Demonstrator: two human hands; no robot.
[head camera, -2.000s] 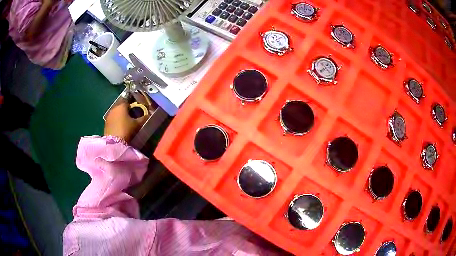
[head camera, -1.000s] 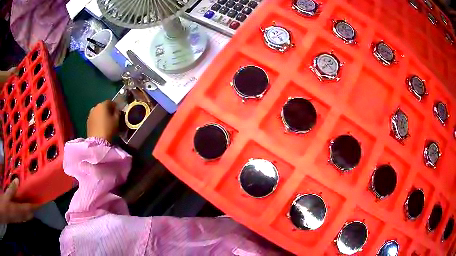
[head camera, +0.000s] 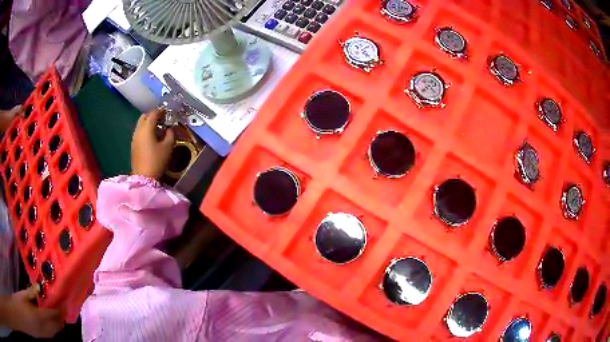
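Note:
My left hand (head camera: 152, 143), bare in a pink striped sleeve, reaches into a small open box (head camera: 198, 168) below the clipboard. Its fingers are bent by the box's upper left edge; whether they hold anything cannot be told. A yellowish ring (head camera: 182, 159) lies in the box, right of the hand. The large red foam tray (head camera: 251, 230) fills the right side. Round watch bodies sit in its pockets: some show black faces (head camera: 327, 111), some mirror-like faces (head camera: 340, 238), others grey case backs (head camera: 427, 88). One inner pocket (head camera: 486, 127) is empty. My right hand is not in view.
At the left edge, another person's hand (head camera: 30, 312) holds a tilted red tray (head camera: 83, 237) of watches. A fan (head camera: 231, 67) stands on papers on a blue clipboard (head camera: 213, 139). A calculator (head camera: 294, 20) and a white pen cup (head camera: 136, 87) are near. Green mat (head camera: 104, 123) shows at left.
Another person's red tray came into view at left and has since shifted slightly right and down. My left hand moved leftward off the ring, then back up toward the clip. The large tray's watches look unchanged.

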